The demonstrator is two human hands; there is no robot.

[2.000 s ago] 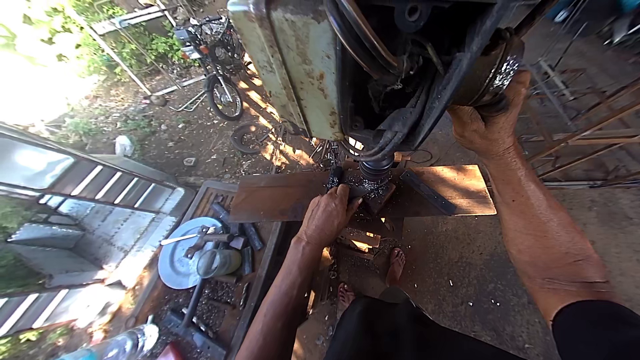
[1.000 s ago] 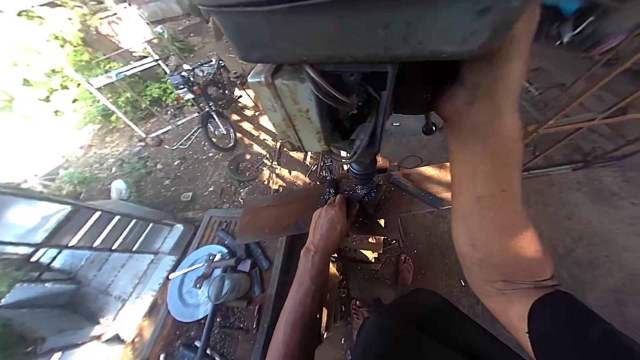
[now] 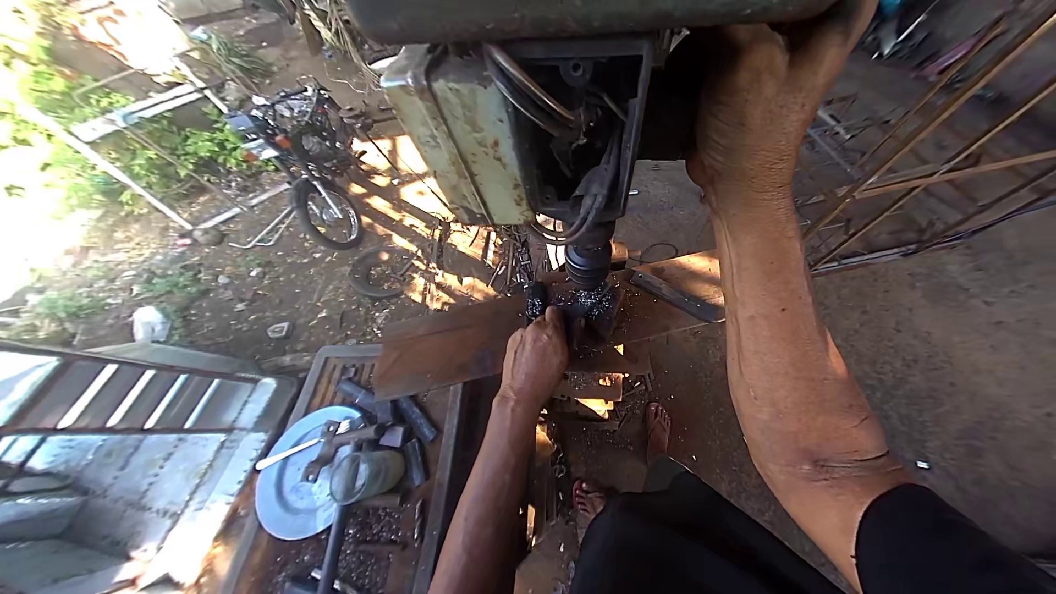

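Note:
Below the chuck of a drill press (image 3: pixel 587 262), my left hand (image 3: pixel 535 351) grips a dark metal piece (image 3: pixel 569 326) at the work table. Shiny metal chips (image 3: pixel 596 302) lie around the chuck's lower end. My right hand (image 3: pixel 747 99) is raised to the right side of the machine's head, under its top cover (image 3: pixel 577 21); its fingers are hidden, so what they touch cannot be seen. A rusty metal plate (image 3: pixel 450 342) extends to the left under the work, and a dark flat bar (image 3: pixel 676 297) lies on the right part.
A side table (image 3: pixel 330 363) at lower left bears a light blue plate (image 3: pixel 285 495), a glass jar (image 3: pixel 375 476), a hammer-like tool (image 3: pixel 332 544) and several dark metal pieces (image 3: pixel 417 419). Open wiring (image 3: pixel 590 194) hangs near the chuck. Metal rods (image 3: pixel 932 177) stand at right. A motorcycle (image 3: pixel 318 177) is behind.
My right hand has moved from the round part at the machine's right side to up beneath the top cover. My left hand stays by the chuck. The view has shifted.

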